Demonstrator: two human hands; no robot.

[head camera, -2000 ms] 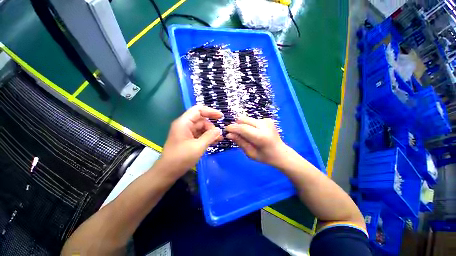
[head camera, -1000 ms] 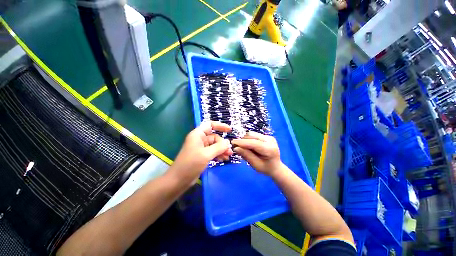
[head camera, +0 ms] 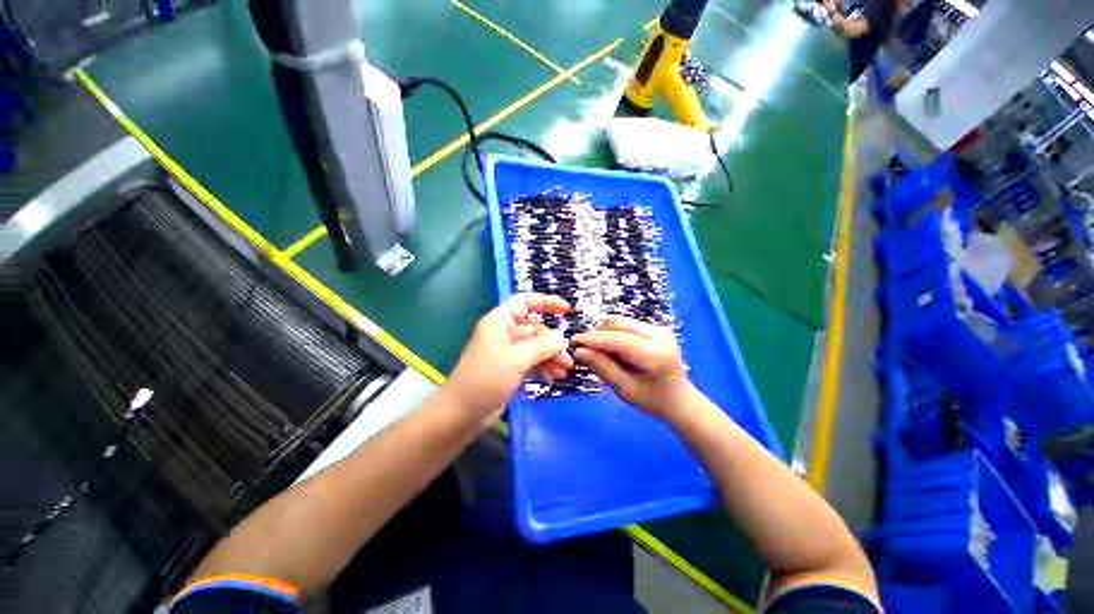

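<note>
A shallow blue tray (head camera: 612, 462) lies on the green surface in front of me. Its far part holds rows of small sleeved leads (head camera: 588, 252), black in the middle with silver-white ends. My left hand (head camera: 514, 354) and my right hand (head camera: 633, 363) are over the near end of the rows, fingertips almost touching. A small dark piece shows between the fingertips, gripped by my right hand's thumb and finger. My left thumb and fingers are bent close together; whether they also grip a lead is too small to tell.
A black mesh conveyor belt (head camera: 180, 360) with a few small parts is at left. A grey post (head camera: 348, 144) and cable (head camera: 468, 120) stand beyond. A yellow tool (head camera: 666, 82) and whitish bag (head camera: 657, 146) lie behind the tray. Blue bins (head camera: 960, 480) line the right; a person (head camera: 861, 34) is far off.
The view has shifted, showing more of the post, yellow tool and a distant person. Both hands stay together over the near end of the rows, with only slight finger changes.
</note>
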